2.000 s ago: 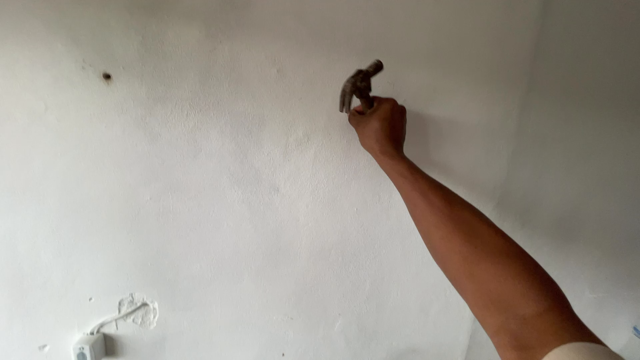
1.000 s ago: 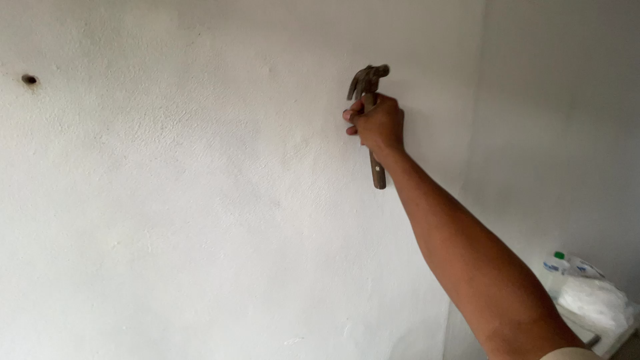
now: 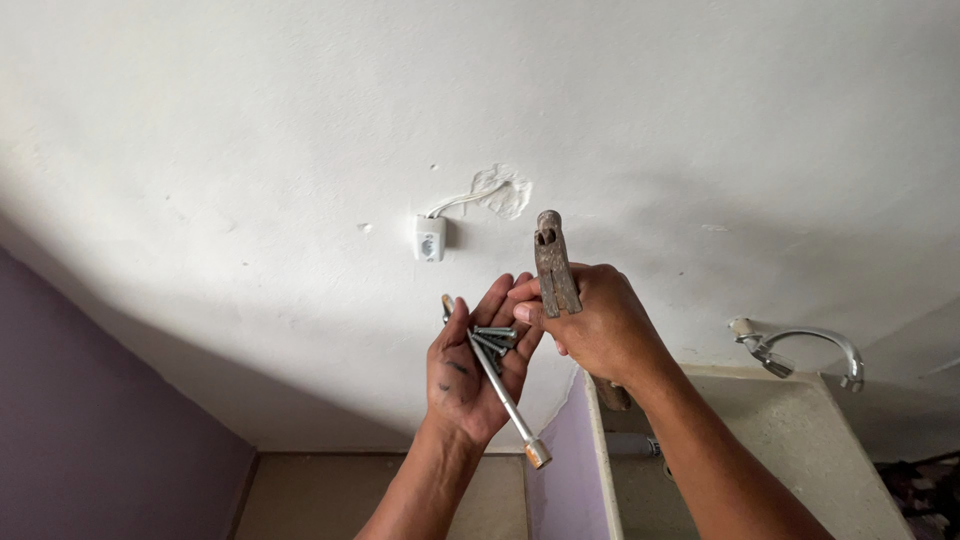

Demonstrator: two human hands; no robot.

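Palm up, my left hand (image 3: 472,375) holds several metal screws (image 3: 493,339) and a long steel socket wrench (image 3: 501,390), whose shaft lies across the palm under the thumb. The wrench's socket end points down toward the lower right. My right hand (image 3: 592,322) grips a worn claw hammer (image 3: 556,274) with its claw facing down; the handle's end shows below the hand. The right fingertips are beside the left fingers, over the edge of the open palm.
A white power outlet (image 3: 430,238) hangs on the white wall by wires from a chipped hole (image 3: 502,191). To the right, a chrome faucet (image 3: 814,335) juts out above a stone sink (image 3: 840,427). A purple wall (image 3: 97,405) stands at left.
The view has swung down and left to the outlet and sink. My left hand has come into view with screws and a wrench. The hammer, still in my right hand, is now beside it.
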